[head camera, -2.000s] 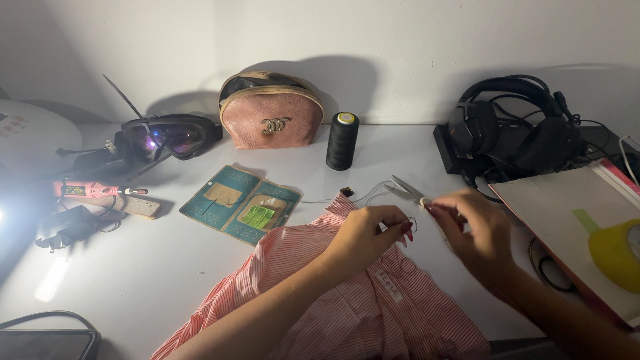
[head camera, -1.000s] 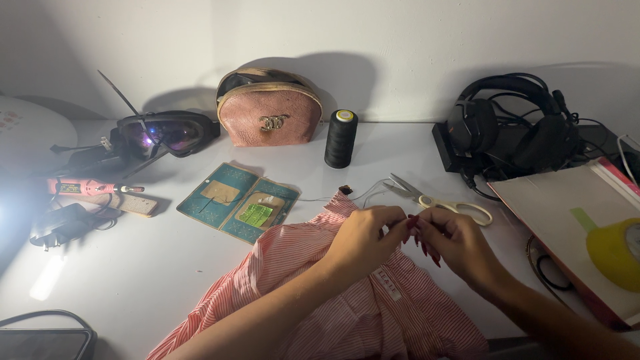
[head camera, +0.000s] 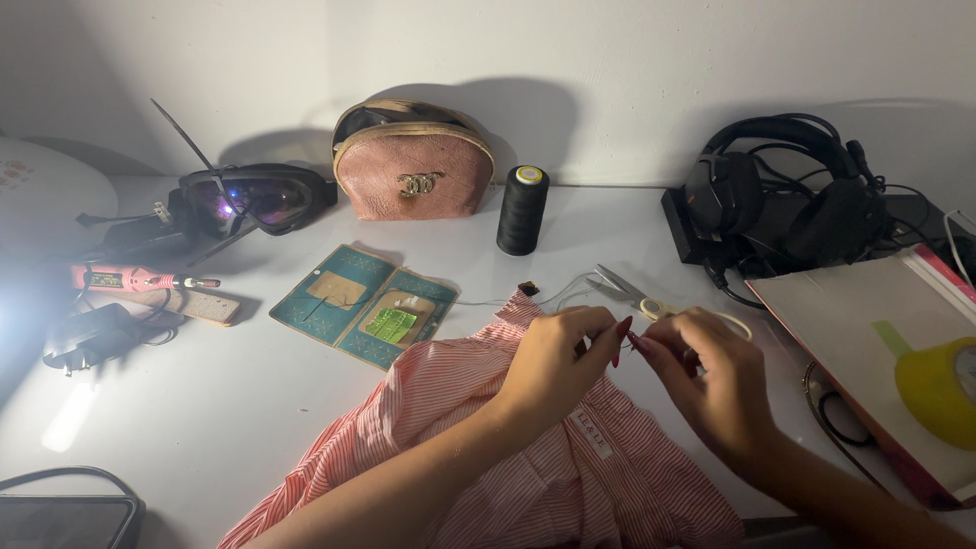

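Note:
My left hand (head camera: pixel 568 366) is above a red-and-white striped shirt (head camera: pixel 427 404), thumb and forefinger pinched at a fine dark thread. My right hand (head camera: pixel 705 374) faces it, its fingertips pinched on the same thread, close to the left fingertips. Whether a needle is between them is too small to tell. Just behind the right hand lie scissors (head camera: pixel 650 308) with cream handles, blades apart. Dark thread (head camera: pixel 496 303) runs over the table towards an unfolded teal needle case (head camera: pixel 358 305). A small dark piece (head camera: pixel 528 288) sits at the shirt's tip. A black thread spool (head camera: pixel 522 211) stands behind.
A pink pouch (head camera: pixel 415 171) and goggles (head camera: pixel 255 200) stand near the wall. A pink rotary tool (head camera: pixel 137 279) and a black adapter (head camera: pixel 91 335) lie left. Right are a black headset (head camera: pixel 785 175) and yellow tape (head camera: pixel 938 389) on a board (head camera: pixel 839 297).
My right hand held the scissors two seconds ago; they now lie on the table. Its fingers have come to the thread beside my left fingertips.

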